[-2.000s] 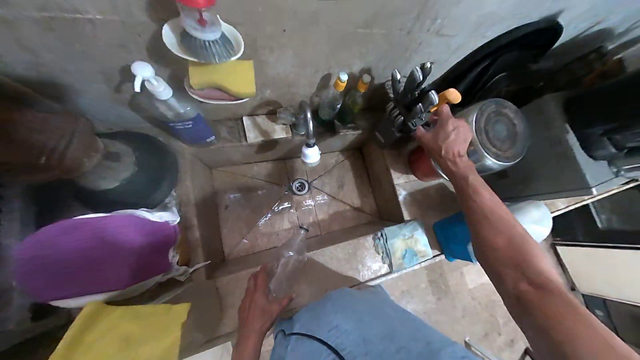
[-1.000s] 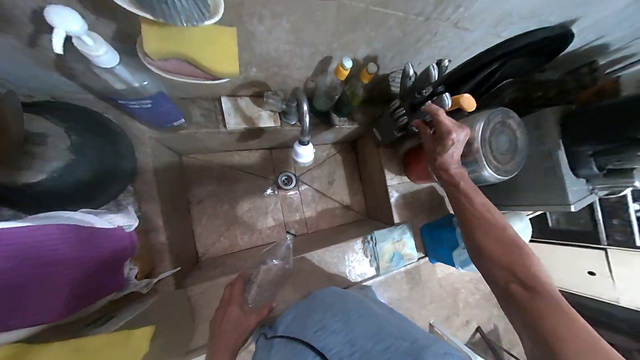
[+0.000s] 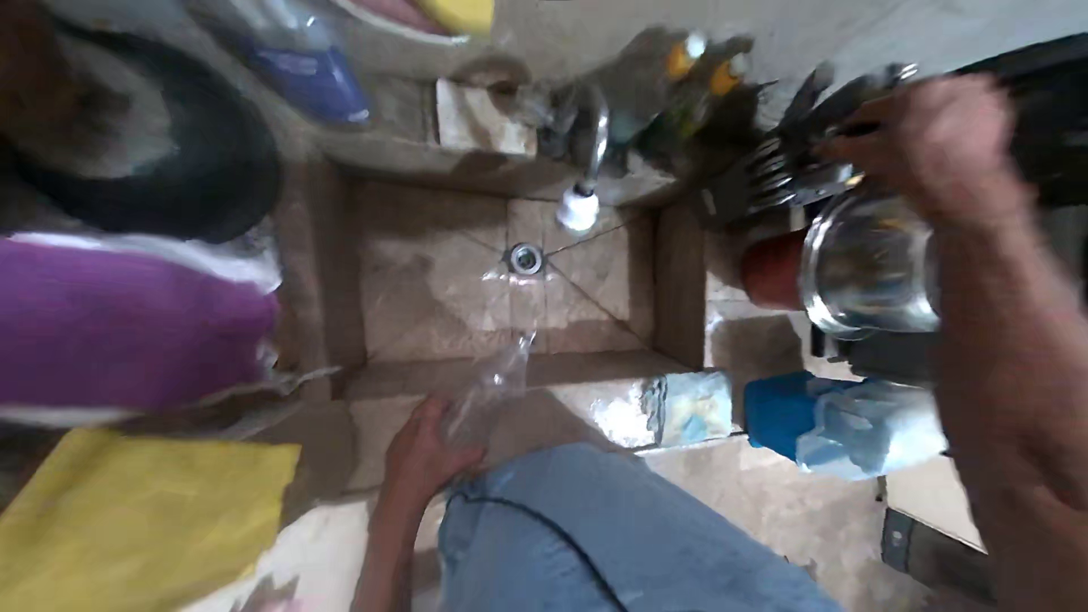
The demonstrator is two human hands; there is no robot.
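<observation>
My left hand [image 3: 429,455] is closed around a clear plastic bag [image 3: 497,382] at the front edge of the tiled sink [image 3: 425,289]. The narrow end of the bag points toward the metal drain [image 3: 526,258]. My right hand [image 3: 952,140], blurred, is at the cutlery holder [image 3: 739,187] on the right, its fingers over the upright utensils; whether they grip one is unclear. Forks [image 3: 772,174] and other metal cutlery stand beside the fingers. A shiny metal pot [image 3: 871,263] lies just below this hand, next to a red-brown container [image 3: 773,269].
The faucet [image 3: 580,204] hangs over the sink. Bottles with orange caps [image 3: 680,61] stand behind it. A blue bottle [image 3: 310,81], a dark basin [image 3: 212,170], a purple cloth [image 3: 136,323] and a yellow cloth [image 3: 161,518] are left. A blue container [image 3: 778,408] sits at the right.
My right hand has shifted from beside the orange-handled utensil to farther up and right over the cutlery. My left hand still holds the plastic bag. The view has shifted.
</observation>
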